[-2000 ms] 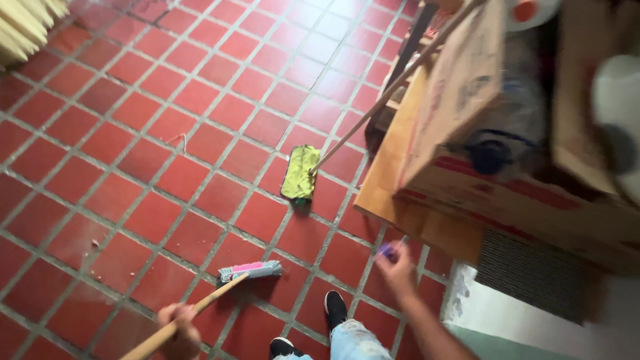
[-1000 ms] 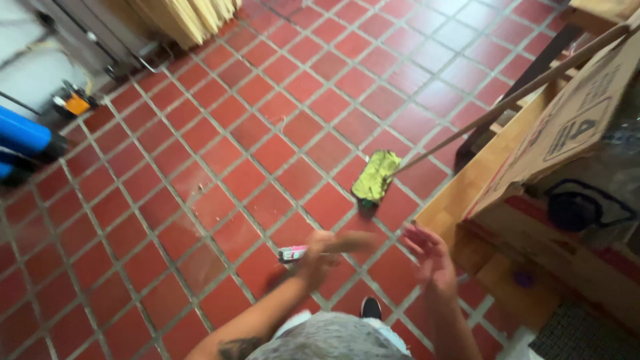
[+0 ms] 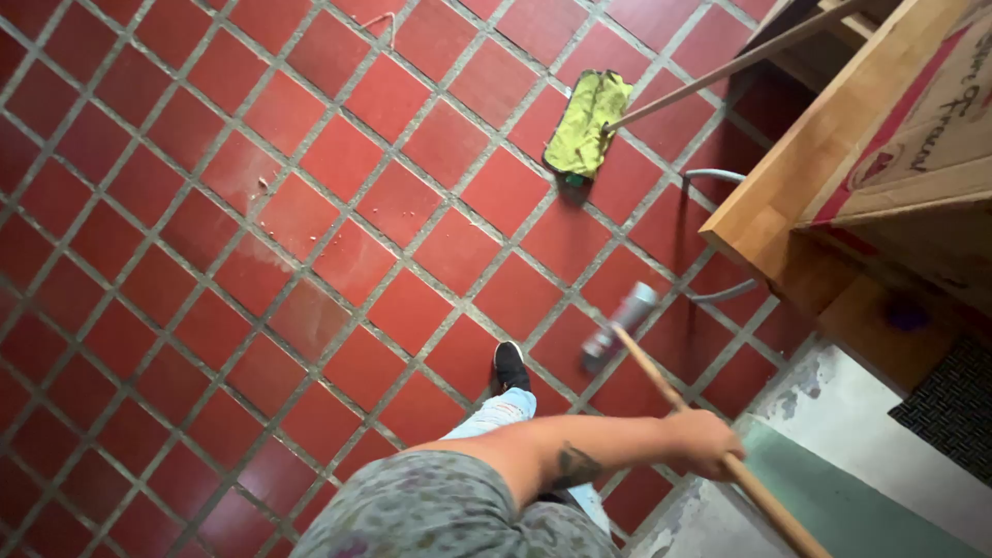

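My left hand [image 3: 701, 443] is closed around the wooden handle [image 3: 775, 508] of a broom at the lower right, with my tattooed forearm stretched across my body. The blurred grey broom head [image 3: 620, 327] rests on or just above the red tiles, up and left of the hand. My right hand is out of view. Farther up, a flat mop with a yellow-green cloth [image 3: 589, 128] lies on the floor, its wooden handle [image 3: 721, 74] slanting to the upper right. Small pale crumbs [image 3: 263, 183] and bits of debris are scattered on the tiles left of centre.
A wooden bench or shelf edge [image 3: 744, 217] juts in at the right, bearing a cardboard box [image 3: 914, 155] with writing. A small purple object [image 3: 907, 311] and a dark woven mat [image 3: 953, 411] are beside it. Grey curved tubing [image 3: 713, 175] shows below the edge. My black shoe [image 3: 510, 366] stands on the tiles.
My left hand has moved across to the right with the broom. My right hand, seen earlier near the bench, has left the view. The purple object was in my right hand two seconds ago.
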